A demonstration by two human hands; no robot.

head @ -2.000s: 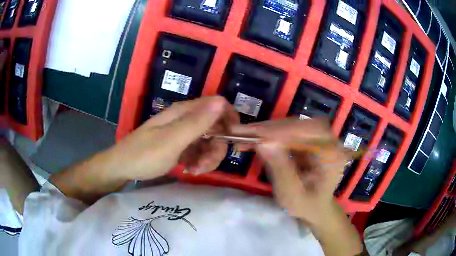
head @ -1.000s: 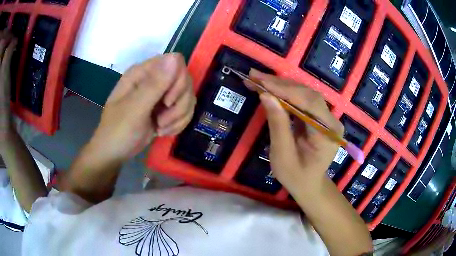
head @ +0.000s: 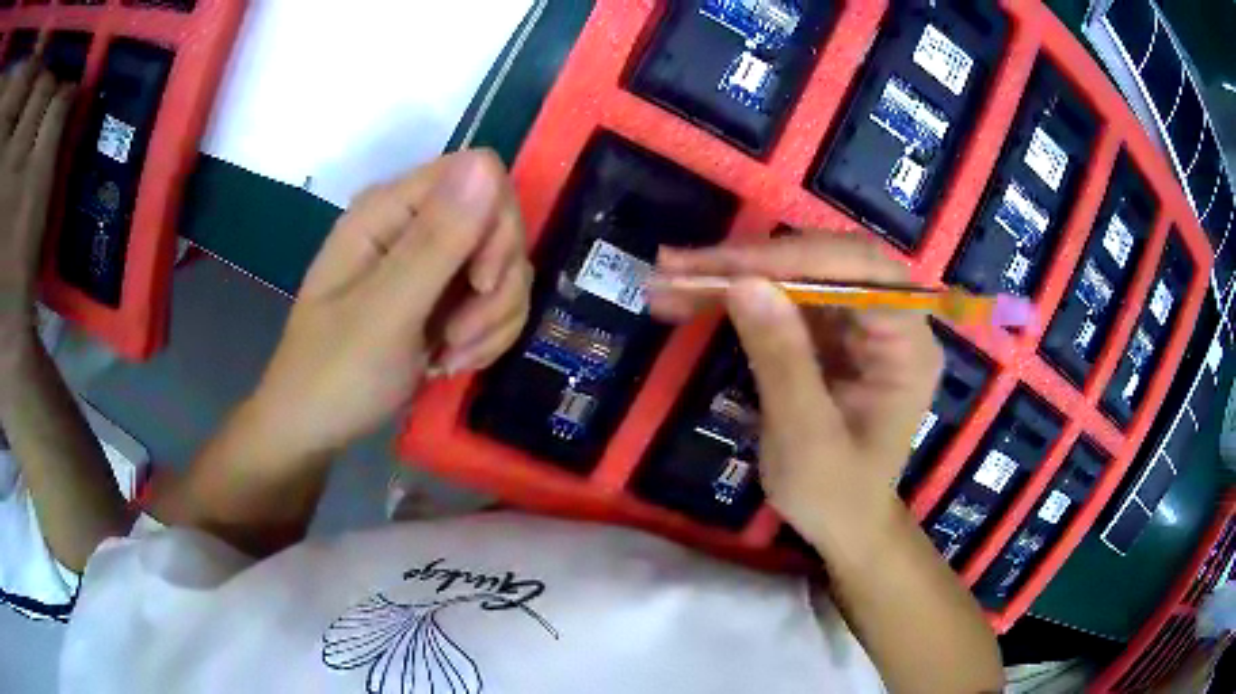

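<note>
A black open-backed phone (head: 563, 373) lies in the near-left pocket of the red foam tray (head: 621, 441). Its white label (head: 613, 275) and blue circuit area show; the phone's top end is dark and slightly blurred. My right hand (head: 834, 359) holds orange tweezers (head: 868, 294) with a pink-purple end, lying nearly level. Their tip is beside the label, above the phone's right edge; I cannot tell whether it touches or holds anything. My left hand (head: 407, 278) is curled at the tray's left edge; whether something is inside it is hidden.
More phones fill the tray's other pockets. White paper (head: 353, 95) lies at the back left. Another red tray (head: 160, 203) and another person's hand (head: 27, 176) are at far left. A strip of black rectangles (head: 1179, 420) lies at right on the green mat.
My hands moved apart after the first frame. Since one second ago, the tweezers have swung level and left the phone's top end, where the light-edged square no longer shows. My left hand stayed nearly still.
</note>
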